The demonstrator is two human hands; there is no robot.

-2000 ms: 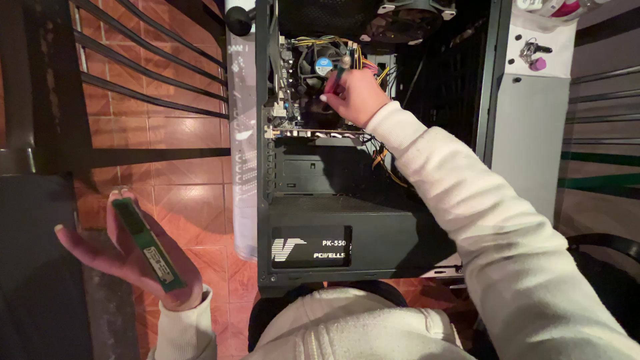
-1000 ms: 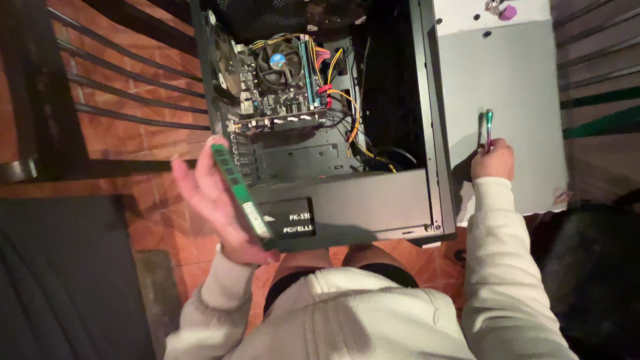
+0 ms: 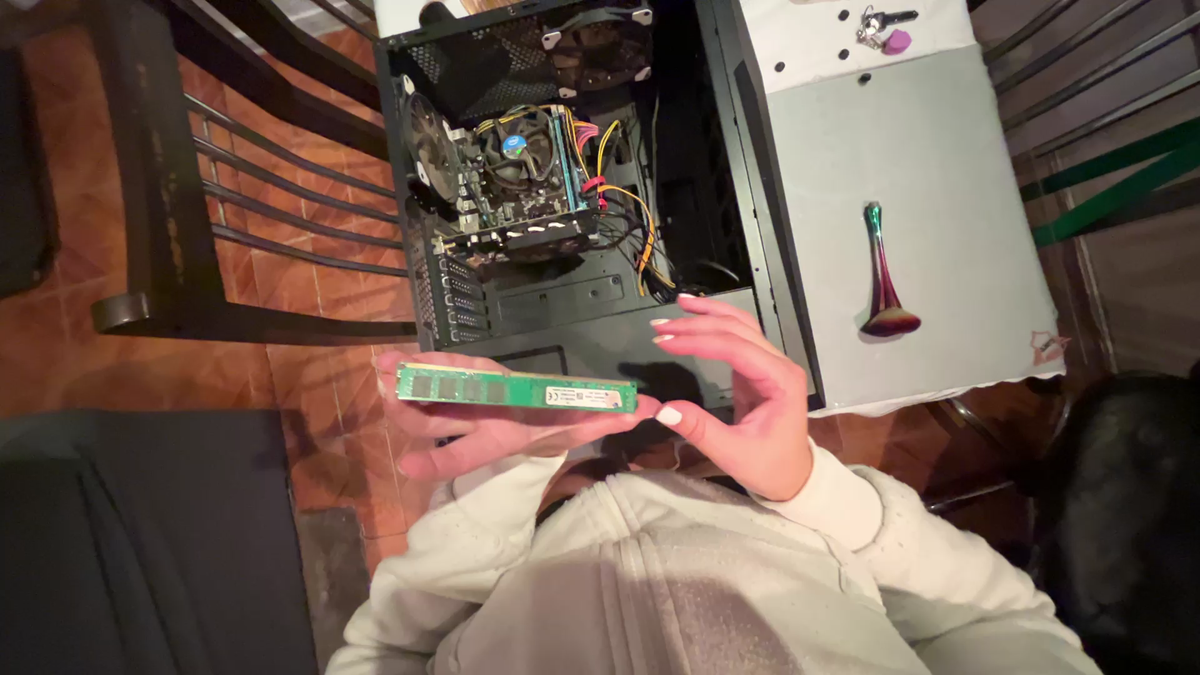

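Note:
A green RAM module [image 3: 516, 389] with black chips and a white label lies across the fingers of my left hand [image 3: 497, 436], in front of the open computer case. My right hand [image 3: 750, 403] is just right of the module's end, fingers spread, holding nothing; its thumb tip is close to the module, and I cannot tell whether they touch. Behind both hands stands the black computer case [image 3: 656, 328], its side open. Inside it are a CPU cooler fan [image 3: 516, 148], teal memory slots [image 3: 567, 159] and yellow cables [image 3: 647, 220]. A makeup brush with a multicoloured metallic handle [image 3: 879, 272] lies on the grey surface to the right.
A covered table [image 3: 937, 169] is right of the case. Keys with a purple fob [image 3: 895, 41] and several small black screws or feet lie at its far end. A dark chair [image 3: 272, 323] with metal bars stands left of the case, over orange floor tiles.
My right hand was inside the case, then held the brush over the table; the brush now lies there, let go. My left hand has brought the RAM module in front of the case, turned roughly level.

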